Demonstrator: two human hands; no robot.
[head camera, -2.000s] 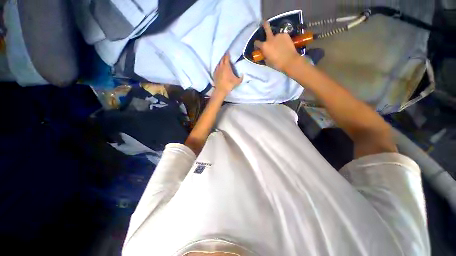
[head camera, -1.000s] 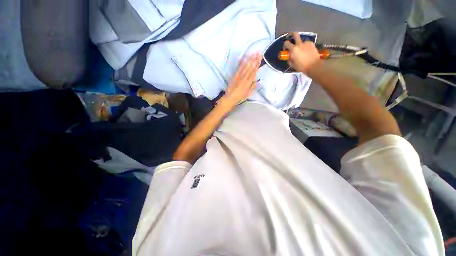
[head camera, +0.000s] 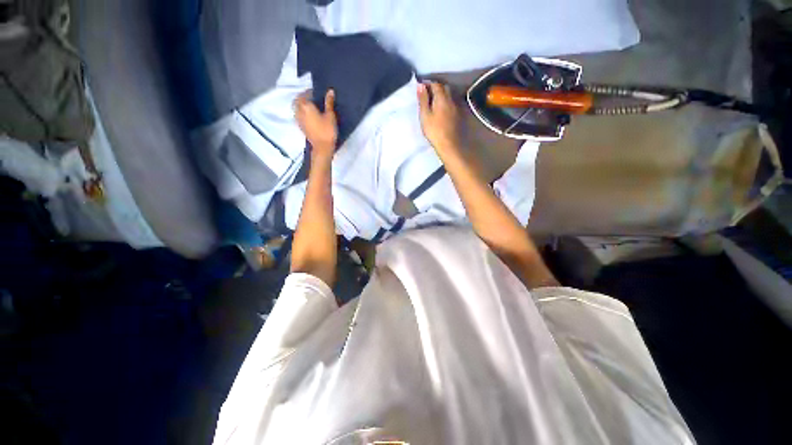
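The pale blue-white garment (head camera: 369, 169) lies rumpled on the ironing table, with a dark navy panel (head camera: 352, 69) spread at its upper part. My left hand (head camera: 320, 126) is at the dark panel's left edge, thumb on the dark cloth; whether its fingers grip is unclear. My right hand (head camera: 438, 117) has its fingertips closed on the garment's edge at the dark panel's right corner. The steam iron (head camera: 530, 122) rests on the table to the right of my right hand, its orange-brown handle (head camera: 538, 99) free.
Another pale cloth piece (head camera: 521, 30) lies at the table's far side. The iron's hose (head camera: 643, 97) runs right. The grey-brown table cover (head camera: 625, 182) shows at right. A long padded grey roll (head camera: 143, 113) is at left, with dark cloth below it.
My right hand has let go of the iron and moved left to the garment. My left hand has moved from the lower pale cloth to the dark panel, which is now spread out between my hands.
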